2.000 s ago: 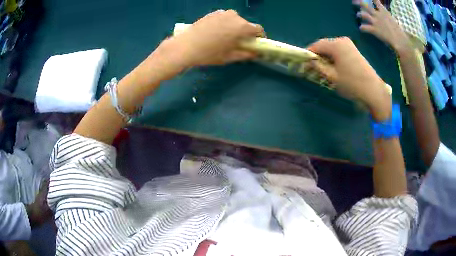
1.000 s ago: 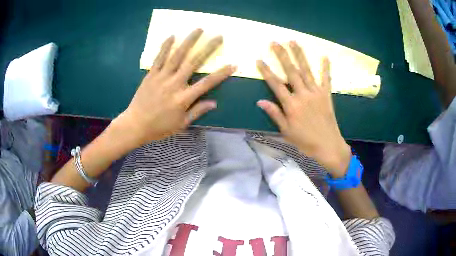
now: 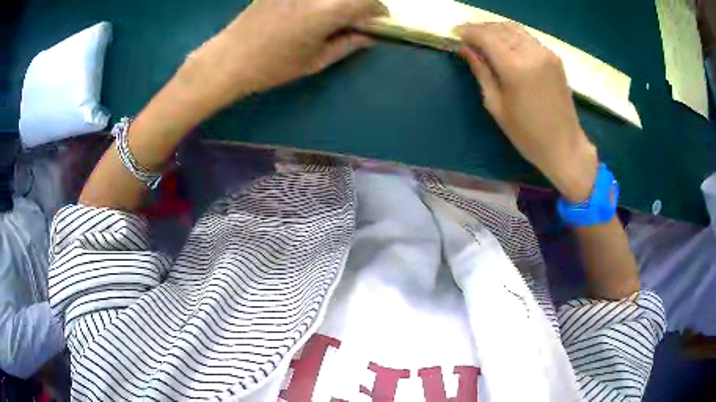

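A long pale-yellow label sheet (image 3: 585, 69) lies at the far side of the bench, its near edge folded or curled up. My left hand (image 3: 302, 39) pinches its near edge at the top of the view; the fingers are partly hidden and the hand is cut off by the top edge. My right hand (image 3: 530, 94) pinches the same edge a little further right, thumb below and fingers above. The sheet's right end is free and its left part is hidden behind my left hand. No dots show on the visible face.
The dark-green table top (image 3: 400, 102) has its near edge just beyond my body. A white pad (image 3: 67, 85) lies at the left table edge. Another yellow sheet (image 3: 683, 55) lies at the far right. Parts of people in light clothing (image 3: 23, 275) show at both sides.
My hands were spread flat on the sheet with fingers apart. Now both have moved up and away and pinch its near edge, which is raised.
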